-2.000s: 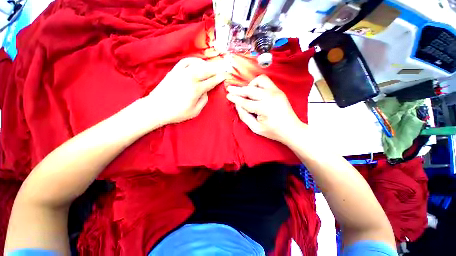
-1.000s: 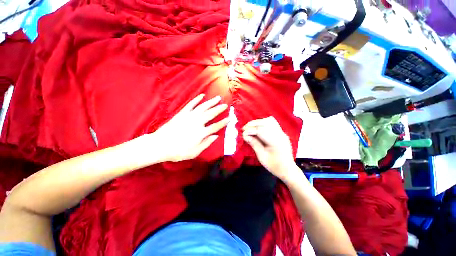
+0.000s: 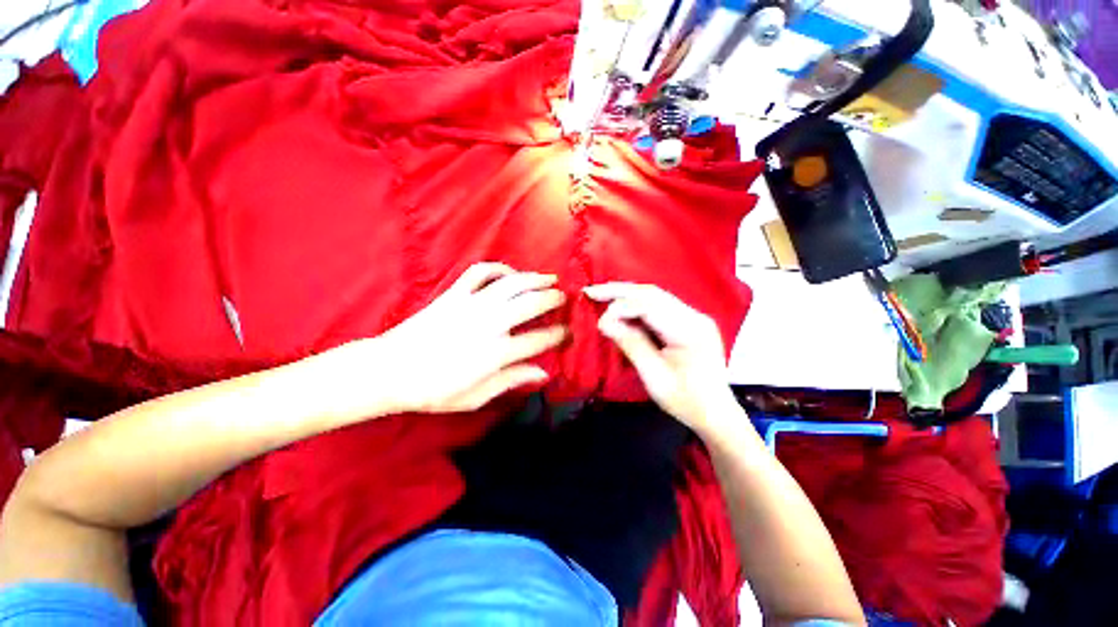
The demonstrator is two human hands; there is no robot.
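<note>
A large thin red garment (image 3: pixel 294 221) lies under the machine's needle area and over the table's front edge. A puckered seam (image 3: pixel 581 233) runs from the lit needle area toward me. My left hand (image 3: pixel 490 343) lies on the cloth left of the seam, its fingertips at the seam fold. My right hand (image 3: pixel 656 343) is just right of the seam, thumb and fingers pinching the cloth there. The presser foot and needle are lost in the lamp glow. A round tension dial (image 3: pixel 669 116) sits beside them.
The white sewing machine head (image 3: pixel 944 123) stands at upper right. A black phone-like box (image 3: pixel 834 214), pens (image 3: pixel 901 321), a green cloth (image 3: pixel 942 337) and a green-handled tool (image 3: pixel 1036 354) lie at right. A red garment heap (image 3: pixel 907 514) is below the table edge. Red cloth also covers my lap.
Both hands have moved from the needle area toward me along the seam. The white gap between the hands one second ago is now closed by red cloth. My right fingers now meet the seam cloth.
</note>
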